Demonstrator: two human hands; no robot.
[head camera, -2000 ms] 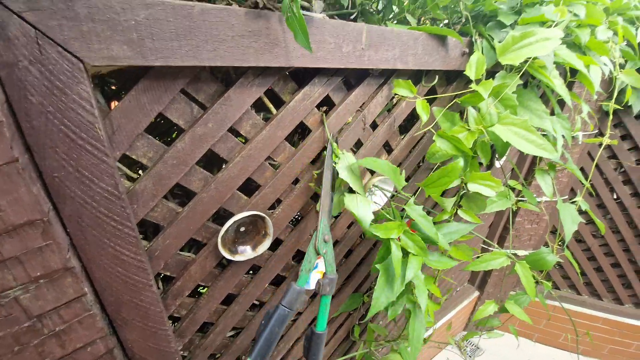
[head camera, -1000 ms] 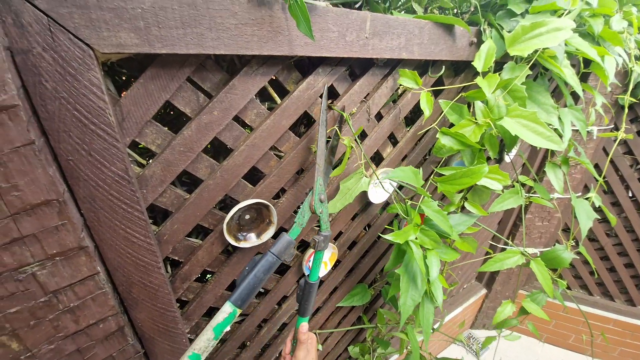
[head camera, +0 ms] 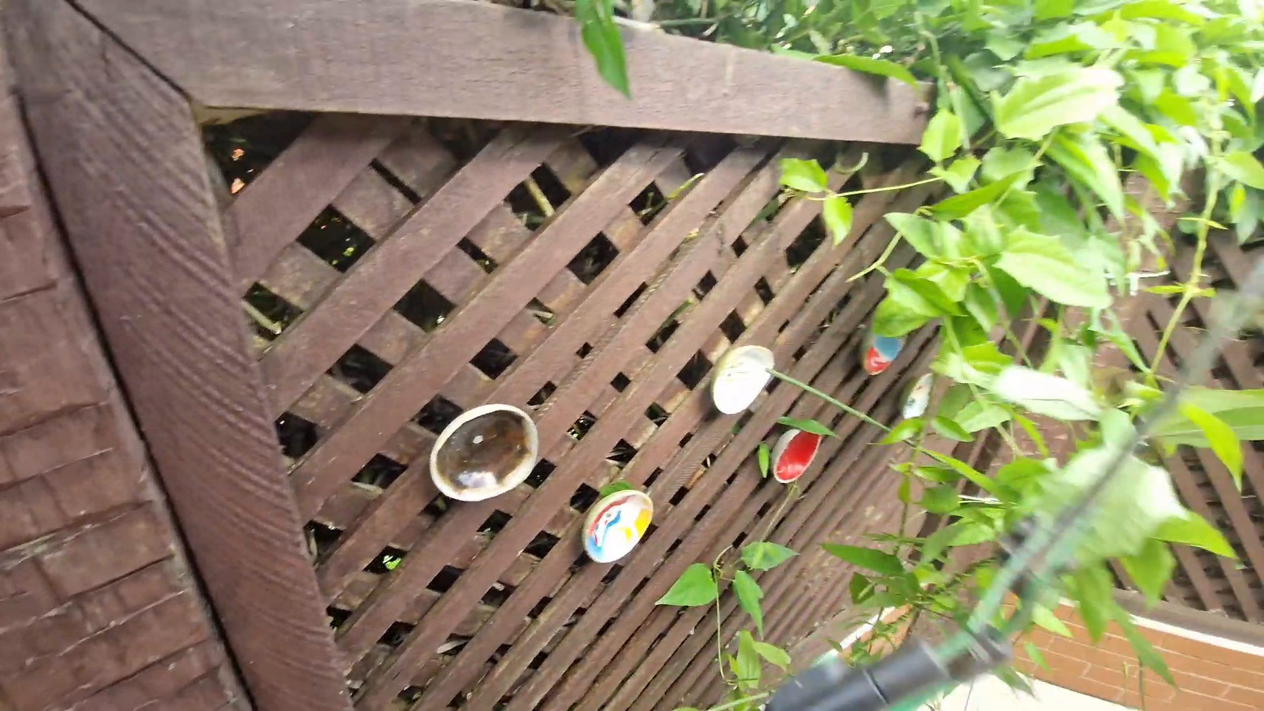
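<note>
A pair of long-handled hedge shears (head camera: 1037, 563) reaches in from the bottom right, blurred, its blades pointing up and right across the leafy green vine (head camera: 1047, 257). Neither of my hands is in the frame; whatever grips the handles is out of view. A loose vine stem with several leaves (head camera: 750, 583) hangs before the brown wooden lattice (head camera: 415, 365), left of the shears. Whether the blades are apart or together cannot be told.
Several painted oval discs hang on the lattice: a brown one (head camera: 484, 452), a multicoloured one (head camera: 617, 526), a white one (head camera: 742, 379) and a red one (head camera: 796, 455). A wooden top rail (head camera: 513, 64) and post (head camera: 178, 375) frame it. A low brick wall (head camera: 1136, 662) lies at lower right.
The shears have swung from the middle of the lattice to the right, over the vine. The fingers seen at the bottom edge one second ago are out of view. Discs formerly behind the shears and leaves now show.
</note>
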